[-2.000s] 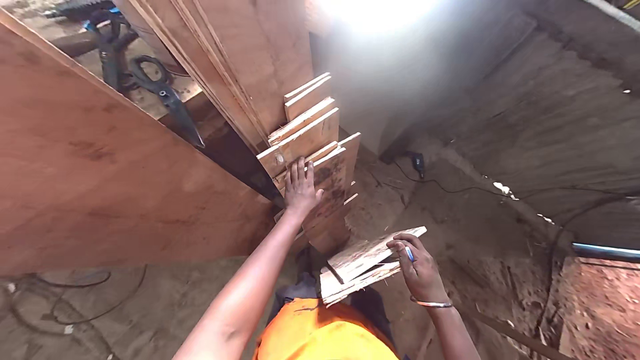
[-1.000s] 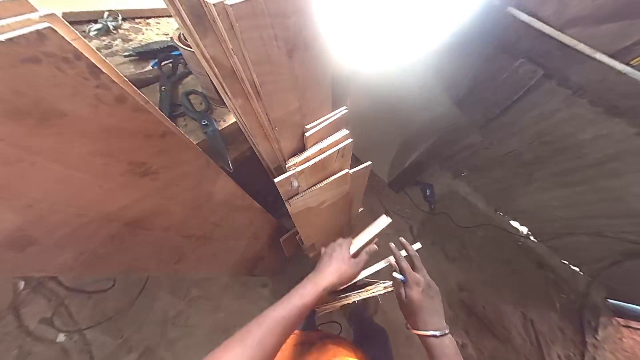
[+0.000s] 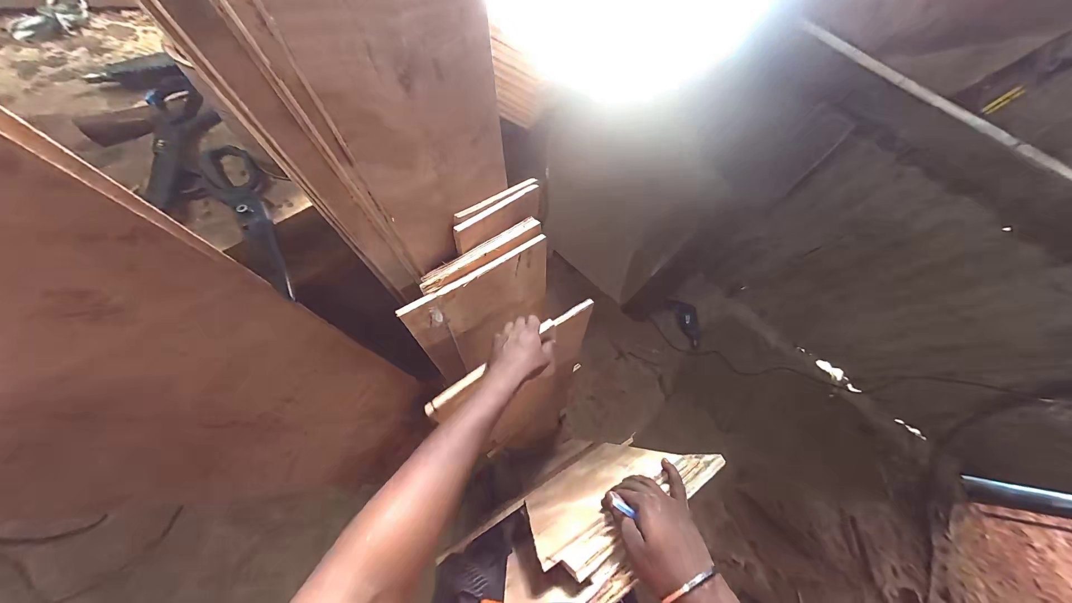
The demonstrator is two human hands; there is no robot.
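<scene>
My left hand (image 3: 521,350) is closed over the top edge of a plywood piece (image 3: 456,392) in the upright row at the centre. Behind it lean more cut plywood pieces (image 3: 502,276) of different heights. Lower right, my right hand (image 3: 662,528) rests on a small stack of cut plywood pieces (image 3: 578,494), its fingers over the edges. A blue and white pen (image 3: 623,506) is tucked between the fingers of that hand. The lower ends of the upright pieces are partly hidden by my left forearm.
Large plywood sheets (image 3: 402,100) stand behind the row, and another large sheet (image 3: 151,335) fills the left. Black-handled metal snips (image 3: 244,205) lie on a bench at upper left. A dark power tool (image 3: 685,322) with its cord lies on the floor at right.
My left hand has moved up and forward from near my right hand to the upright row. My right hand, raised with fingers spread a second ago, is now down on the stack.
</scene>
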